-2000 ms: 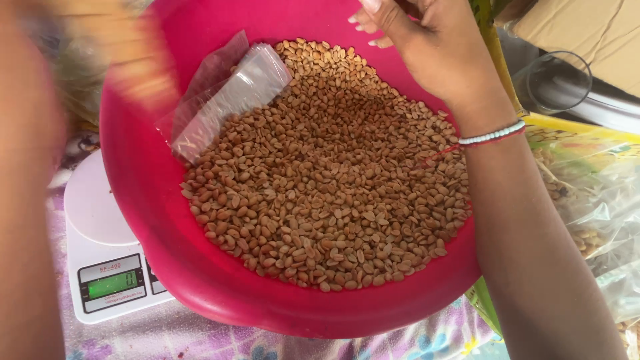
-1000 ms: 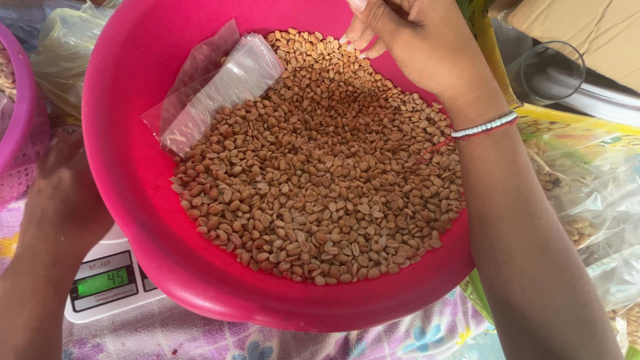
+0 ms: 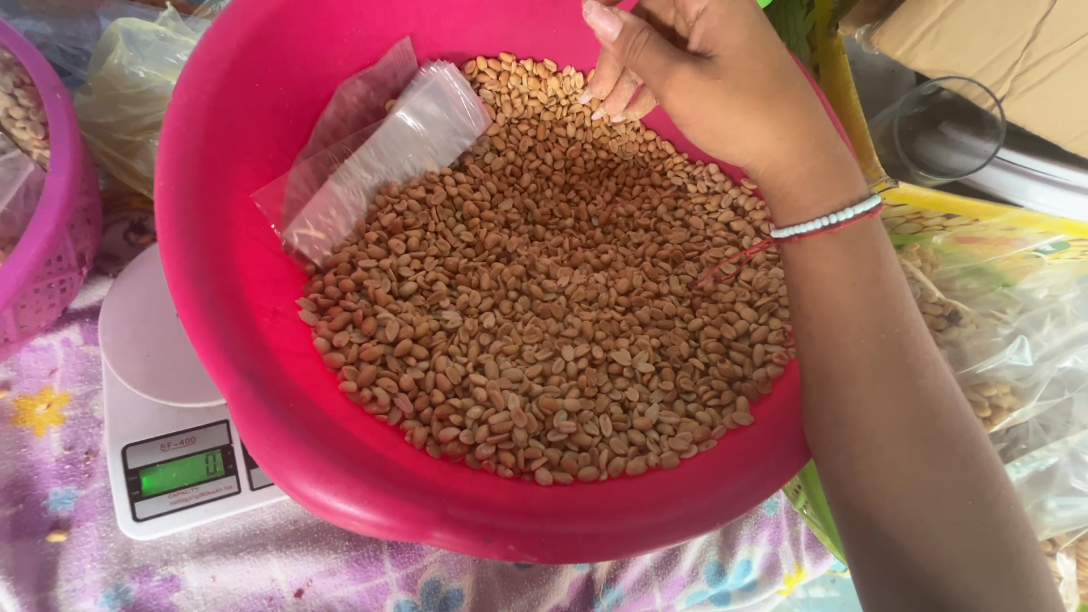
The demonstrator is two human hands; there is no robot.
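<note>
A large pink plastic basin (image 3: 518, 527) holds a heap of shelled peanuts (image 3: 527, 314). A stack of small clear plastic bags (image 3: 399, 161) lies against the basin's inner left side, partly on the nuts. Over the far right of the basin is my right hand (image 3: 671, 76), with fingers bent and fingertips by the nuts; whether anything is between them cannot be told. A beaded bracelet circles that wrist. My left hand is out of the frame. At the left, a white digital kitchen scale (image 3: 183, 476) with a lit display sits partly under the basin's rim.
A purple plastic basket (image 3: 64, 246) with nuts stands at the far left, beside a yellowish plastic bag (image 3: 136, 93). On the right are clear bags of nuts (image 3: 1011, 340), a clear round container (image 3: 948, 127) and cardboard (image 3: 994, 59). A flowered cloth (image 3: 340, 569) lies beneath the basin.
My left hand, over the scale's left part one second ago, has left the view. The scale's display shows a different reading. My right hand stays at the basin's far right.
</note>
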